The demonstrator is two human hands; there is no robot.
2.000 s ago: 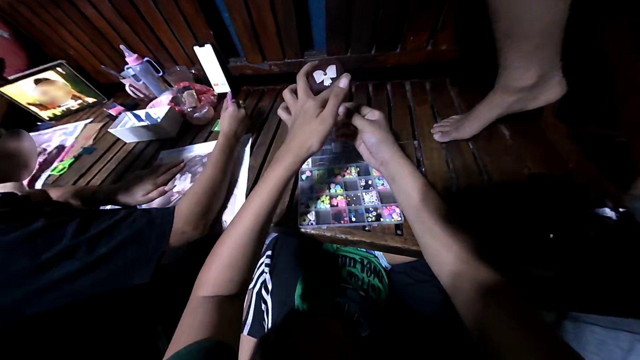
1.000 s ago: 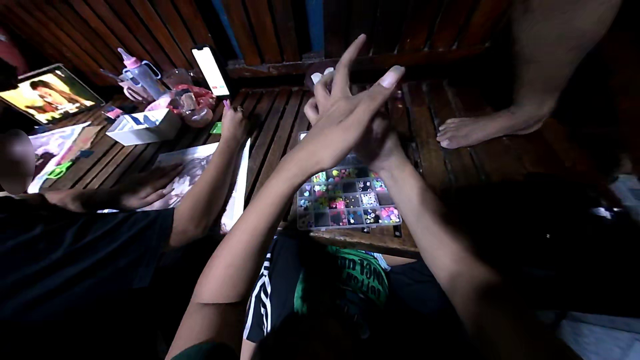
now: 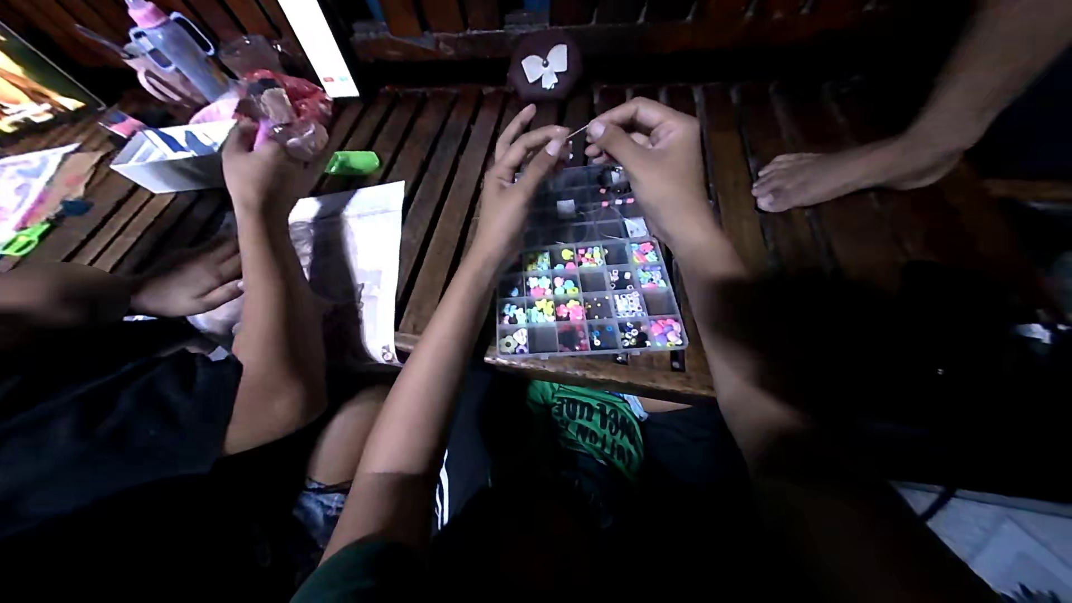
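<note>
Above a clear plastic compartment box, my left hand (image 3: 517,180) and my right hand (image 3: 657,163) pinch a thin pale strand (image 3: 578,131), stretched short between their fingertips. Whether it is thread, cord or wire I cannot tell. The compartment box (image 3: 593,297) lies on the slatted wooden bench, its lid or far half reaching back under my hands. Colourful beads, some flower-shaped, fill many of its near compartments. Behind my hands is a dark round object (image 3: 546,75) with a white bow on it.
Another person's bare foot (image 3: 816,176) rests on the bench at right. At left, a neighbour's hand (image 3: 264,163) is at a pink plastic bag (image 3: 289,113), beside a white box (image 3: 172,159), a pink-topped bottle (image 3: 176,50), a lit phone (image 3: 322,42), printed paper (image 3: 377,260) and a green object (image 3: 353,162).
My hands, crossed over each other one second ago, are now apart with the strand between them. The neighbour's hand has moved from the phone to the pink bag.
</note>
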